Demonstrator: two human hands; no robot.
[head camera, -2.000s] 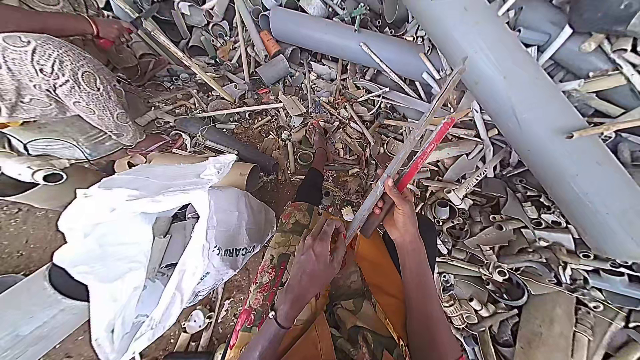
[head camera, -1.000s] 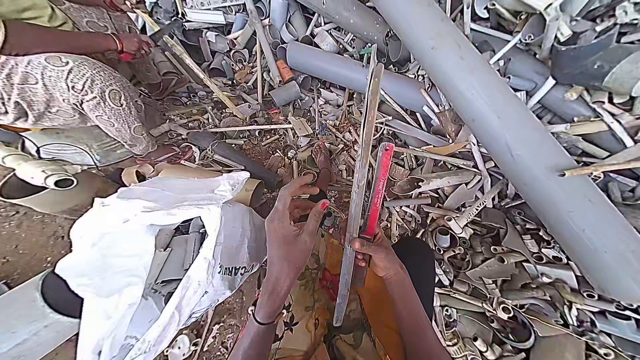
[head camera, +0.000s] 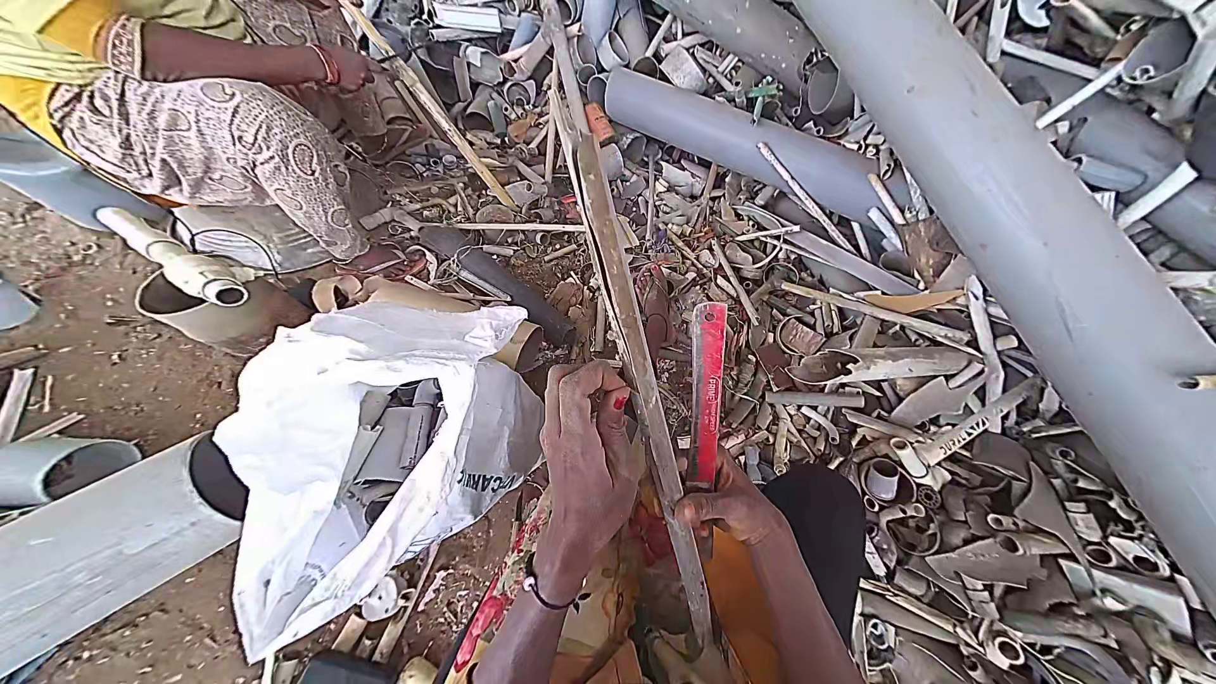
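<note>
A long, narrow grey plastic strip (head camera: 617, 275), apparently split pipe, runs upright through the middle of the view. My right hand (head camera: 736, 508) grips a red flat blade (head camera: 709, 389) like a hacksaw blade, its end pointing up, and the thumb presses on the strip's lower part. Just left of the strip is my left hand (head camera: 591, 456), fingers bent and thumb raised; whether it touches the strip cannot be told. To its left, a white sack (head camera: 285, 427) lies open with grey pipe pieces (head camera: 404, 442) inside.
Thick grey pipes (head camera: 1007, 228) cross the heap of plastic scrap (head camera: 1035, 579) at the right and top. At the upper left sits another person (head camera: 218, 133), one hand by a long thin stick (head camera: 446, 123). A wide pipe (head camera: 104, 560) lies at the lower left.
The strip and red blade, slanting up to the right two seconds ago, have swung upright, the strip now leaning left. My left hand has come off the strip's lower part, where it was at first.
</note>
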